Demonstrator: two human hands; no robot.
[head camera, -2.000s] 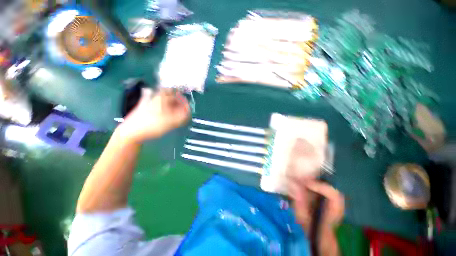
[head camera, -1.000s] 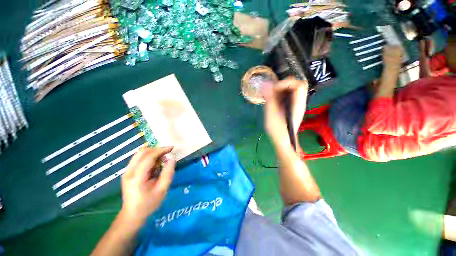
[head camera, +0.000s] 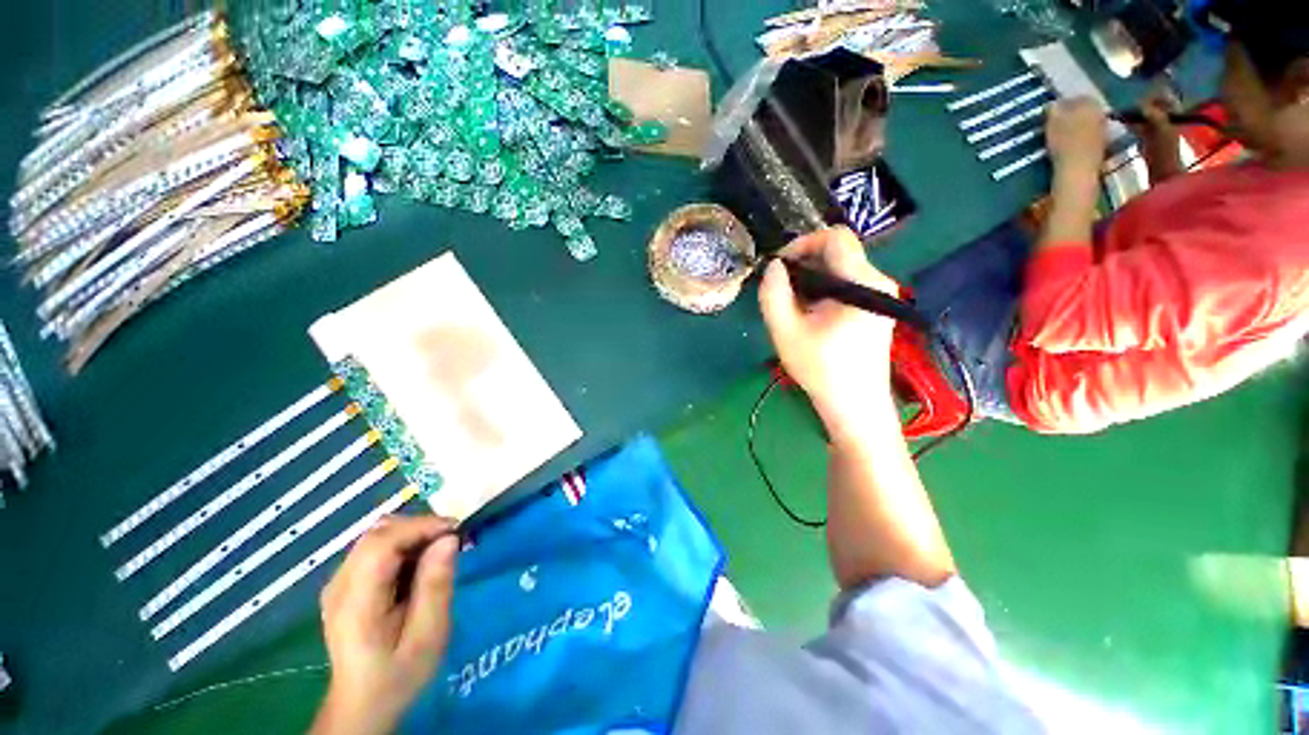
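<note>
My right hand (head camera: 837, 339) grips the black-handled soldering iron (head camera: 857, 295); its tip points into the round tip-cleaning tin (head camera: 701, 257). My left hand (head camera: 385, 615) is closed, fingertips pinched, just below the work board's near corner. A thin solder wire (head camera: 244, 681) trails left from it; what shows at its fingertips is dark and hard to make out. The pale work board (head camera: 481, 376) has a brown scorch stain. A green circuit board panel (head camera: 385, 419) lies along its left edge, with several white LED strips (head camera: 247, 464) reaching out to the lower left.
Stacked LED strips (head camera: 151, 172) lie at the upper left, beside a green heap of circuit boards (head camera: 460, 108). A dark box (head camera: 804, 151) stands behind the tin. A person in red (head camera: 1163, 309) works at the right. The iron's black cord (head camera: 761, 467) loops below my right hand.
My right hand has moved from the work board to the tin, and the iron's tip now points into it. My left hand has come to the board's near corner. The view has swung right.
</note>
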